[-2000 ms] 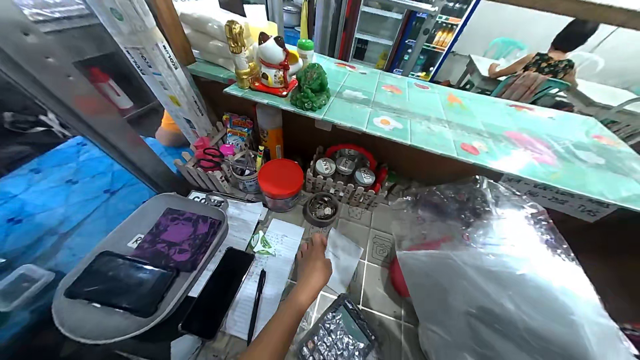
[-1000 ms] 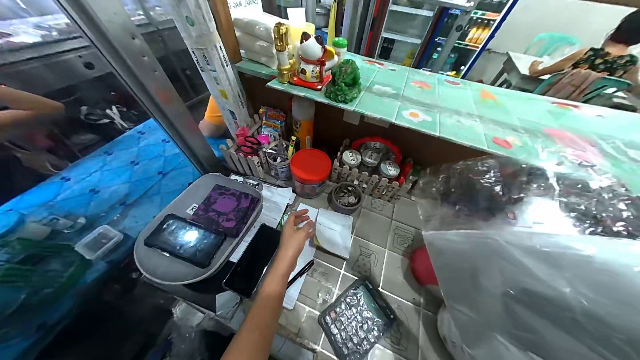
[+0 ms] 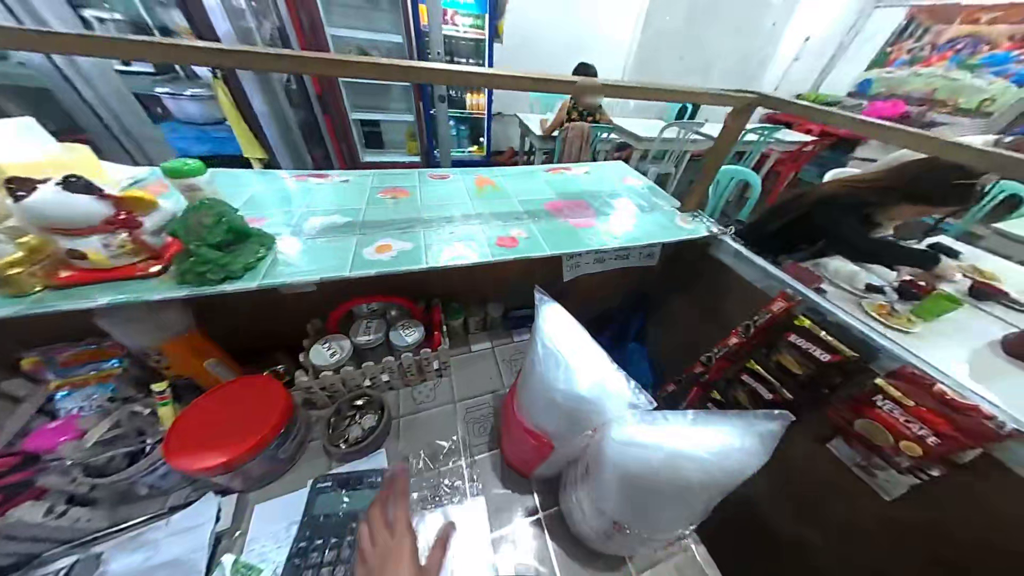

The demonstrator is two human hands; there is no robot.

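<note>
At the lower middle my right hand (image 3: 398, 524) is spread, fingers apart, by the right edge of a black calculator (image 3: 334, 524); whether it touches the calculator is unclear. White paper (image 3: 460, 536) lies to its right on the tiled counter, and more sheets (image 3: 276, 520) lie left of the calculator. A round bowl of coins (image 3: 357, 424) stands just beyond the calculator, beside a clear jar with a red lid (image 3: 230, 426). My left hand is out of view.
Two filled clear plastic bags (image 3: 656, 480) stand at right. Lidded tins (image 3: 370, 334) sit behind a small picket fence (image 3: 376, 374). Coffee sachets (image 3: 896, 424) hang on the right wall. Above is a tiled ledge (image 3: 448, 216) with a cat figurine (image 3: 92, 224). People (image 3: 848, 216) sit at tables beyond.
The view has swung right. The calculator, earlier apart from my hand, is now beside it. The large clear plastic sheet seen earlier at right no longer shows; two filled bags do.
</note>
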